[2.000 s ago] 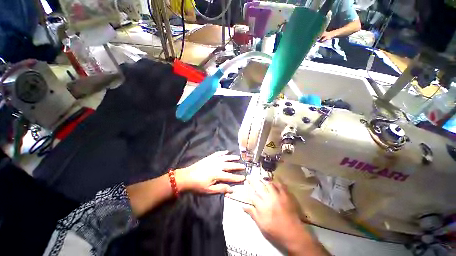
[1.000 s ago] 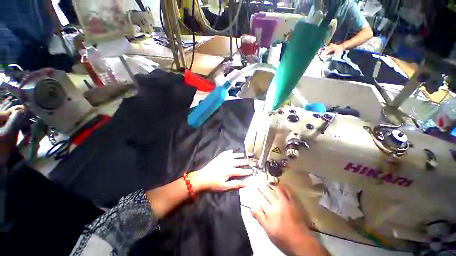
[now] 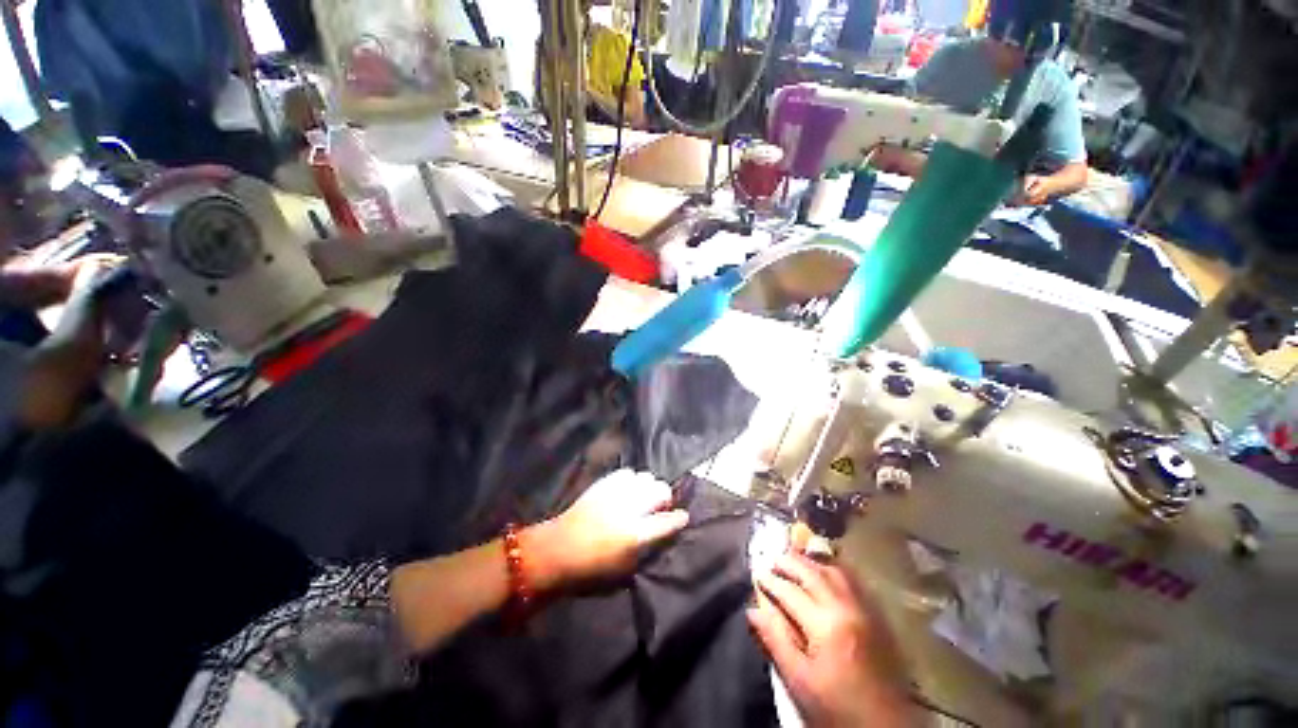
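Black fabric (image 3: 698,597) lies under the needle area and hangs over the near table edge. My left hand (image 3: 605,529), with a red bead bracelet, has its fingers curled on the fabric and pinches a fold of it, left of the presser foot. My right hand (image 3: 819,626) rests with fingers together beside the presser foot, at the fabric's right edge; whether it grips anything is unclear. The cream sewing machine (image 3: 982,498) with purple lettering stands on the right. A pile of black cut pieces (image 3: 413,384) lies to the left.
A blue flat shape (image 3: 676,324) and a green cone (image 3: 925,242) stand by the machine head. Scissors (image 3: 221,387) and red objects (image 3: 619,253) lie around the pile. White scraps (image 3: 996,619) lie under the machine arm. Another person (image 3: 1061,135) sits behind; someone's hands show at far left.
My left hand has moved from flat beside the needle to the left and curled, shifting the fabric and baring pale table behind it. My right hand stays by the presser foot. The view has shifted.
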